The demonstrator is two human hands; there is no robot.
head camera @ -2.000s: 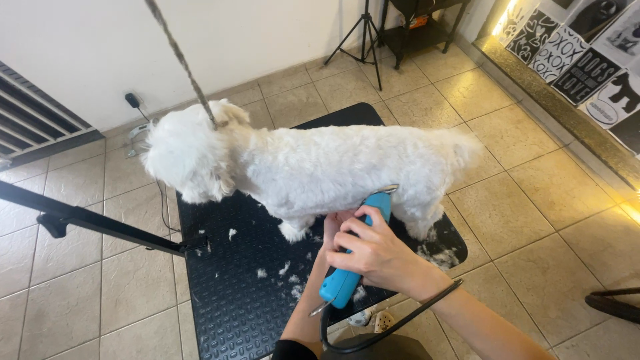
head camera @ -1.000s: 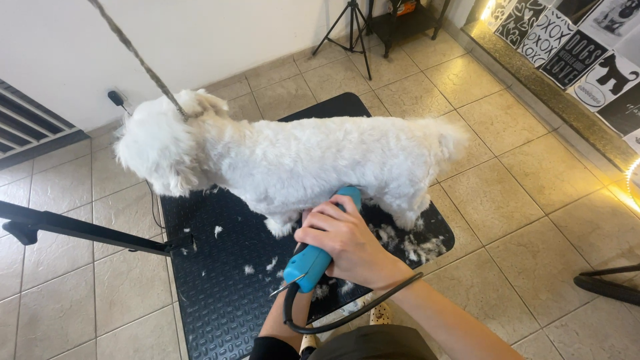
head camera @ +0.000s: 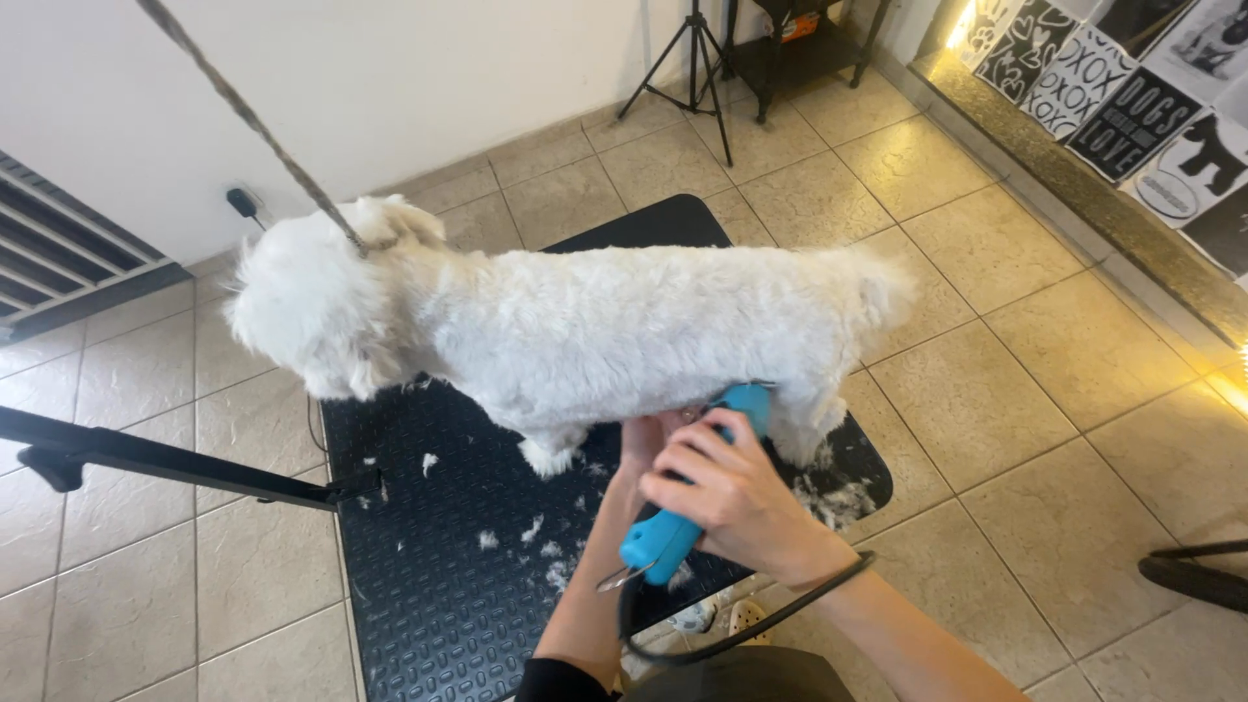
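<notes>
A white dog (head camera: 624, 312) stands on a black textured grooming table (head camera: 439, 585), its head to the left. My right hand (head camera: 717, 487) is closed around a blue electric clipper (head camera: 665, 546), whose blade end touches the dog's lower flank just ahead of the hind leg. The clipper's black cord (head camera: 751, 639) loops below my right wrist. Beneath the belly my left hand (head camera: 651, 434) reaches up, palm upward, partly hidden by my right hand and the dog; whether it grips anything cannot be seen. A grooming leash (head camera: 249, 112) runs from the dog's neck to the upper left.
Cut white fur (head camera: 838, 497) lies in tufts on the table. A black grooming arm (head camera: 185, 458) meets the table's left edge. Behind stand a black tripod (head camera: 694, 68) and a dark shelf unit (head camera: 804, 58). A black curved object (head camera: 1194, 575) is at the right.
The clipper has moved from the flank near the hind leg to lower on the belly side, then back toward the hind leg. My right hand stays on it.
</notes>
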